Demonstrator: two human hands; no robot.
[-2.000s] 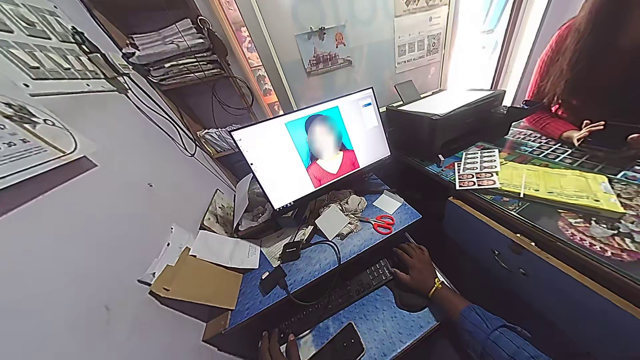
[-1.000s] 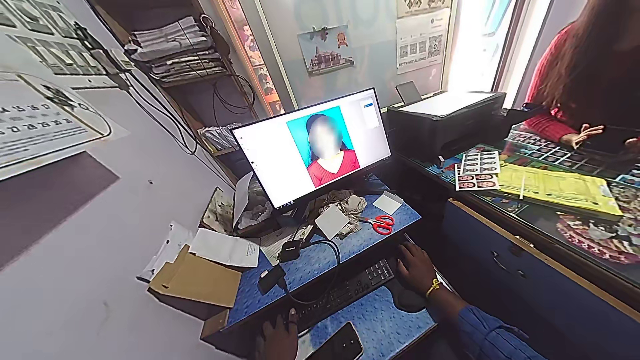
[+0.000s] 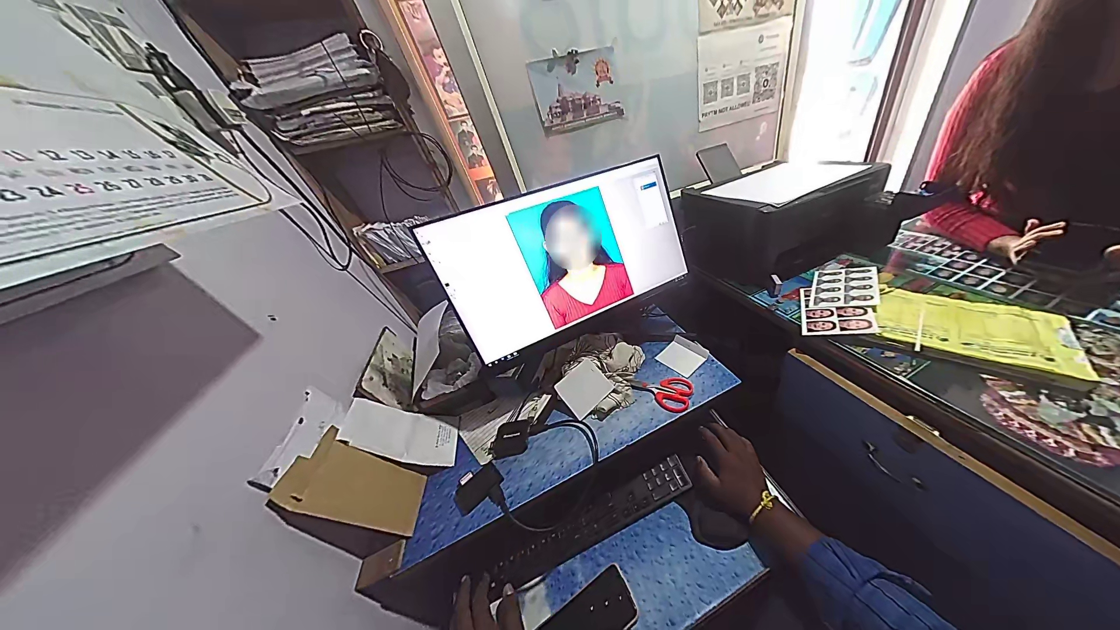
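My right hand (image 3: 731, 472), with a yellow band at the wrist, lies at the right end of a black keyboard (image 3: 604, 512), over a dark pad (image 3: 719, 528); whether a mouse is under the palm is hidden. At the bottom edge my left hand (image 3: 484, 605) rests by the keyboard's left end, fingers apart and partly cut off by the frame. Just right of it lies a smartphone (image 3: 595, 604). A monitor (image 3: 560, 262) behind the keyboard displays a portrait on a blue background. Red-handled scissors (image 3: 672, 394) lie on the blue desk beside crumpled cloth (image 3: 612, 360).
Black adapters (image 3: 510, 437) with cables and a brown envelope (image 3: 350, 481) are on the desk's left. A printer (image 3: 783, 214) stands right of the monitor. Photo sheets (image 3: 842, 300) and a yellow packet (image 3: 980, 332) lie on the glass counter, where another person (image 3: 1006, 131) sits or stands.
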